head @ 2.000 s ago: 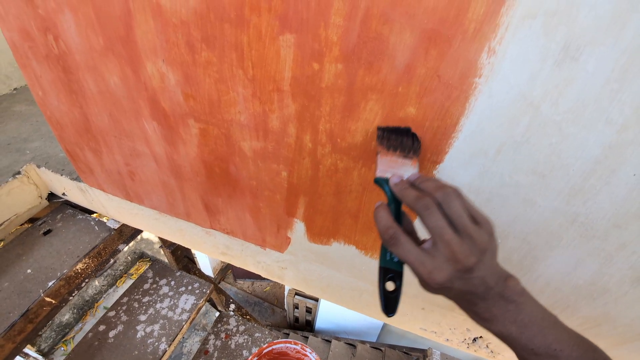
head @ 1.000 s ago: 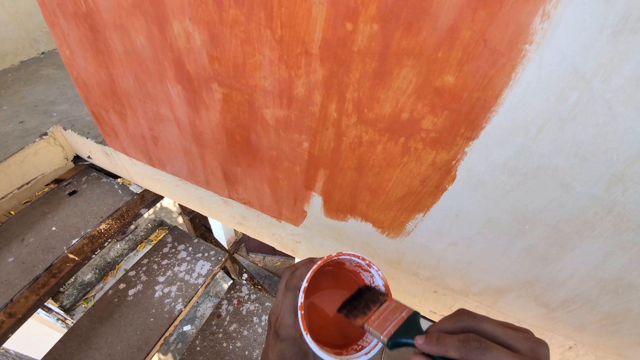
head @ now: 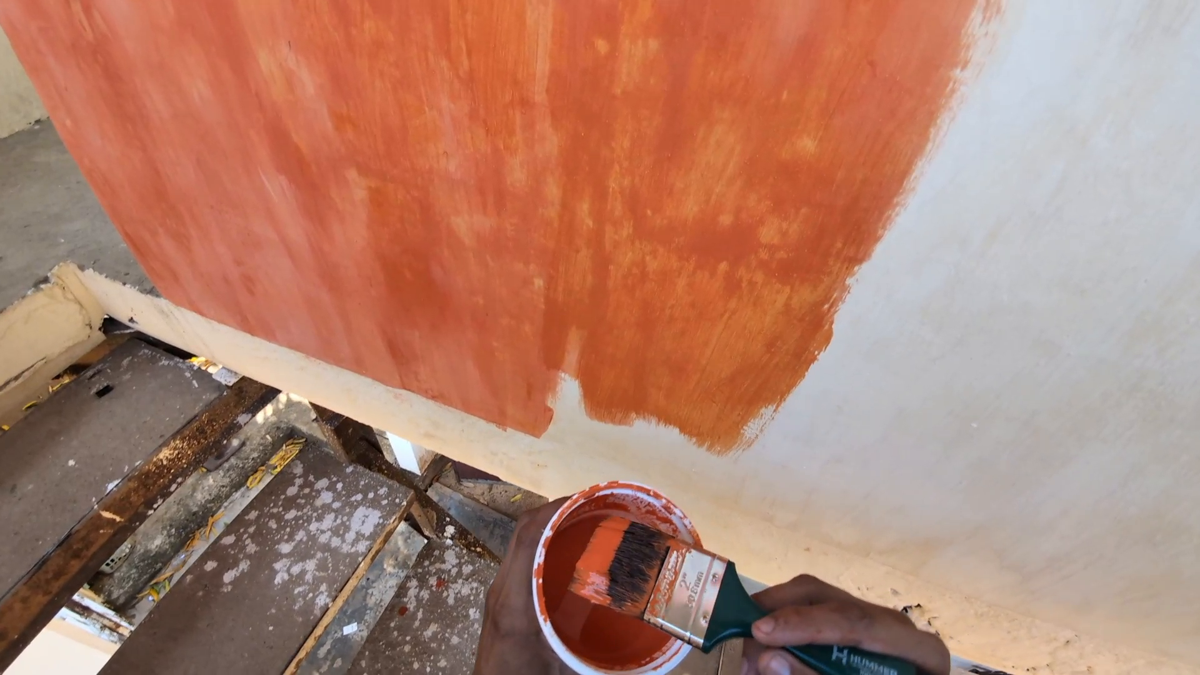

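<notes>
My left hand (head: 517, 600) is wrapped around the left side of a white-rimmed tub of orange paint (head: 586, 630) at the bottom centre. My right hand (head: 844, 623), lower right, grips the dark green handle of a Hummer paintbrush (head: 689, 595). The bristles lie over the tub's opening, their tips coated in fresh orange and the part near the metal ferrule dark. Behind the tub rises a wall with a broad area of streaky orange paint (head: 487, 187), which ends in a ragged lower edge. Right of it the wall (head: 1050, 309) is whitish.
Paint-spattered dark boards (head: 272, 553) lie at the lower left, with gaps between them. A rusty brown beam (head: 141, 506) runs diagonally there. A low cream ledge (head: 47, 328) and a grey floor (head: 61, 206) are at the left.
Two seconds ago the brush was against the orange part of the wall; it has come down to the tub. Since one second ago its bristle tips have gained a coat of orange paint.
</notes>
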